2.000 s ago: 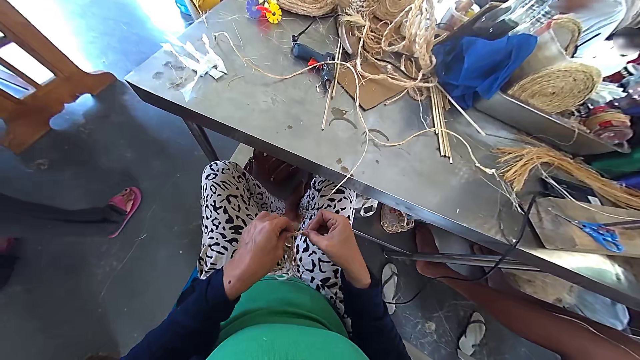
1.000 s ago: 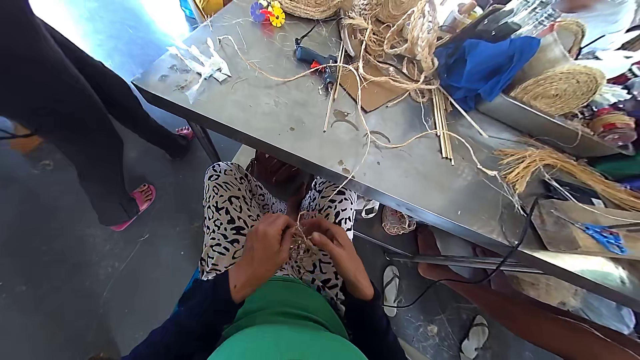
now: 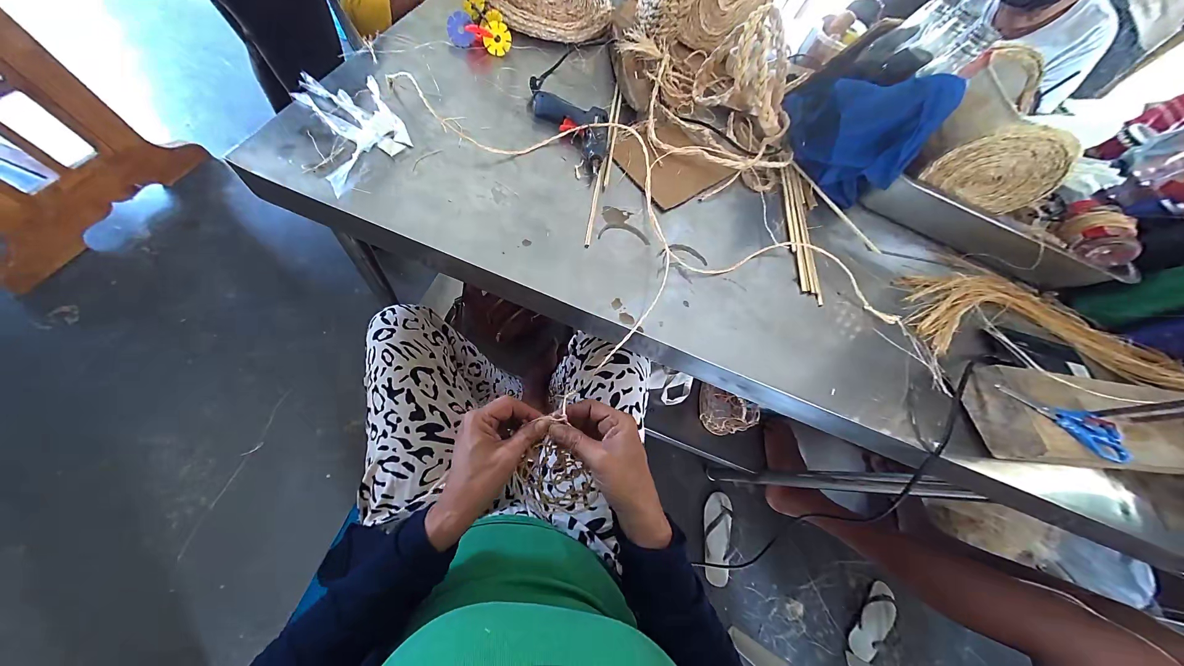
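Over my lap, my left hand (image 3: 488,455) and my right hand (image 3: 610,455) pinch a small bit of natural-fibre twine (image 3: 558,417) between their fingertips, the two hands almost touching. A strand of the twine runs up from my fingers over the table's edge and across its top. Loose, tangled fibre (image 3: 560,476) lies on the patterned trousers below my hands. On the table are a glue gun (image 3: 578,118), thin sticks (image 3: 801,236) and a heap of braided fibre cord (image 3: 740,79).
The metal table (image 3: 518,208) fills the area ahead of my knees. Coiled fibre pieces (image 3: 1004,168), blue cloth (image 3: 865,129), a raffia bundle (image 3: 1045,319), blue-handled scissors (image 3: 1091,433) and white plastic scraps (image 3: 356,125) lie on it. Another person's leg (image 3: 934,564) is at right, beside flip-flops (image 3: 717,538). A black cable (image 3: 893,504) hangs down.
The person in dark leggings who stood at the left one second ago has moved toward the table's far left corner. My hands remain over my lap, with small shifts of the fingers.
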